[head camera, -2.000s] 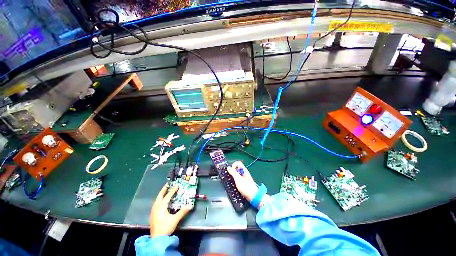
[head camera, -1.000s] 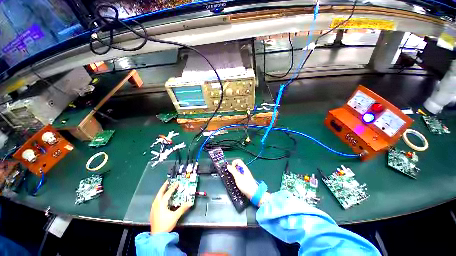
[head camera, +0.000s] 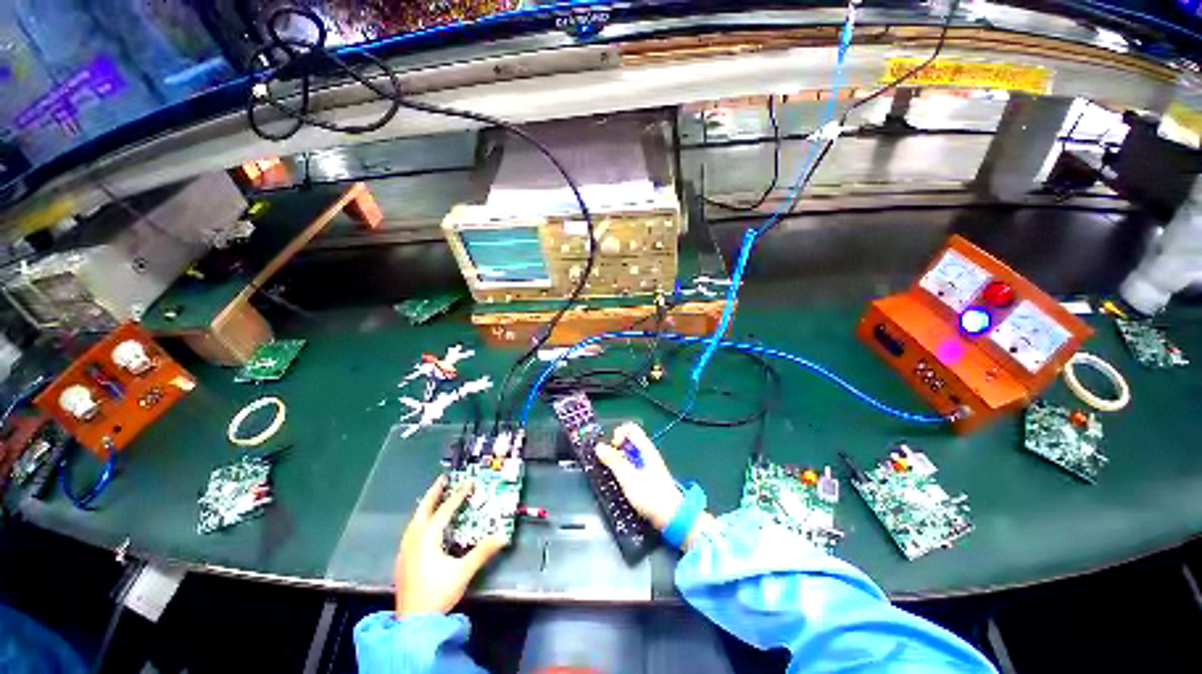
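A green-white circuit board (head camera: 485, 498) lies on the clear mat (head camera: 385, 533), with black leads and the blue cable meeting its far edge. My left hand (head camera: 435, 546) grips the board by its left side and near edge. A long black remote control (head camera: 604, 477) lies tilted to the right of the board. My right hand (head camera: 642, 477) rests on the remote's right side, with a blue pen-like tool (head camera: 633, 453) held in its fingers. A light-blue band (head camera: 683, 514) is round my right wrist. My right palm is hidden.
An oscilloscope (head camera: 567, 253) stands on a wooden stand behind. An orange test box (head camera: 969, 336) is at right, another orange box (head camera: 116, 385) at left. Several boards (head camera: 910, 500) lie at both sides. White connector pieces (head camera: 442, 391) and black cables lie beyond the mat.
The view has shifted slightly. Both hands, the board and the remote stay in nearly the same places.
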